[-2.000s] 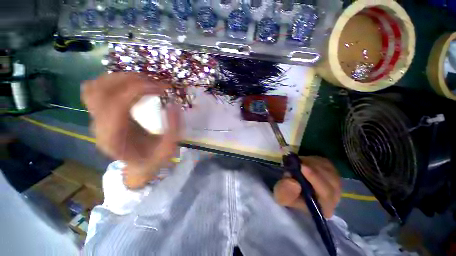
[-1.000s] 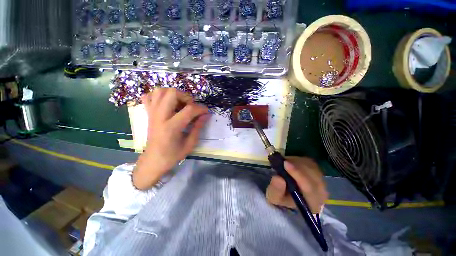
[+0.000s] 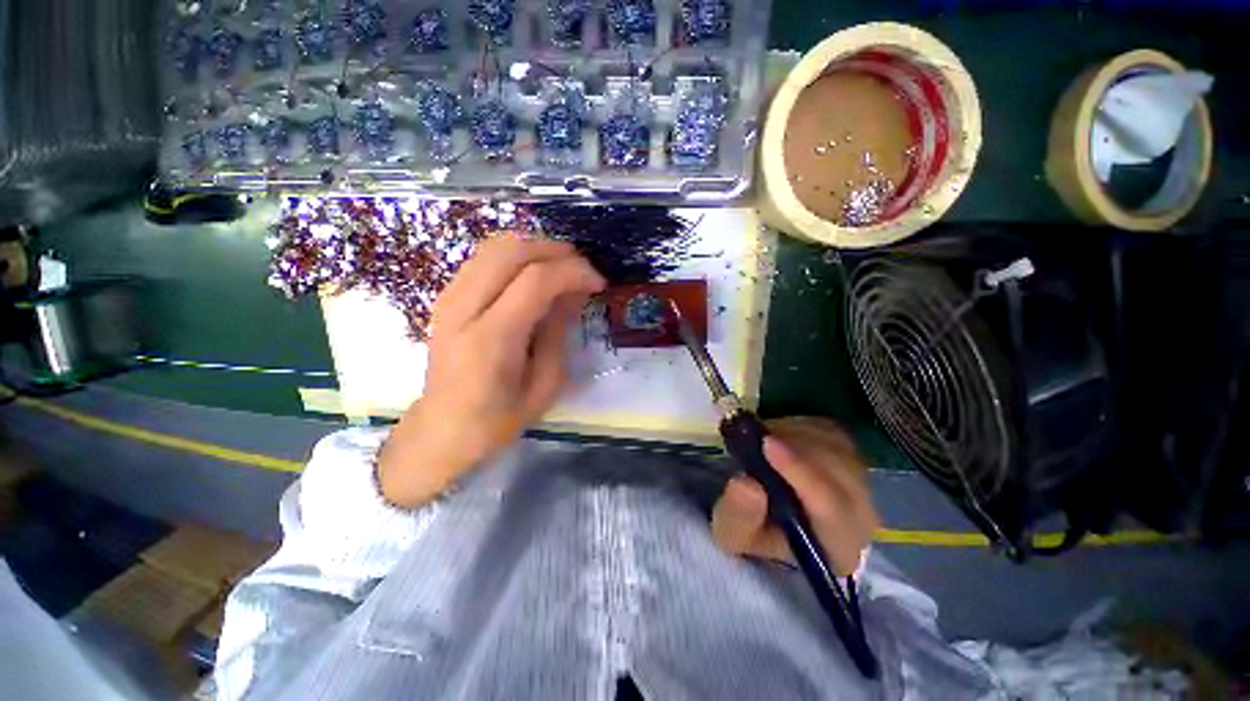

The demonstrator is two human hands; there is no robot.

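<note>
The red-brown soldering fixture (image 3: 696,315) lies on the white work sheet with a small round circuit board (image 3: 643,314) in its left part. My right hand (image 3: 799,496) grips the black soldering iron (image 3: 762,460), and its tip is at the fixture just right of the board. My left hand (image 3: 505,329) is bent at the fixture's upper left corner with thumb and fingers drawn together. Whether a thin lead or solder wire is between the fingertips cannot be made out. Dark thin strands show just below the fingertips.
A silver-and-red parts heap (image 3: 357,249) and black lead wires (image 3: 638,244) lie behind the fixture. The blister tray (image 3: 411,178) is beyond. A masking tape roll (image 3: 784,137), second tape roll (image 3: 1069,151) and black fan (image 3: 925,370) stand right. The solder spool (image 3: 55,329) is far left.
My left hand has come from the left to the fixture's edge. The iron's tip has shifted slightly right, off the board's middle. The whole view has shifted.
</note>
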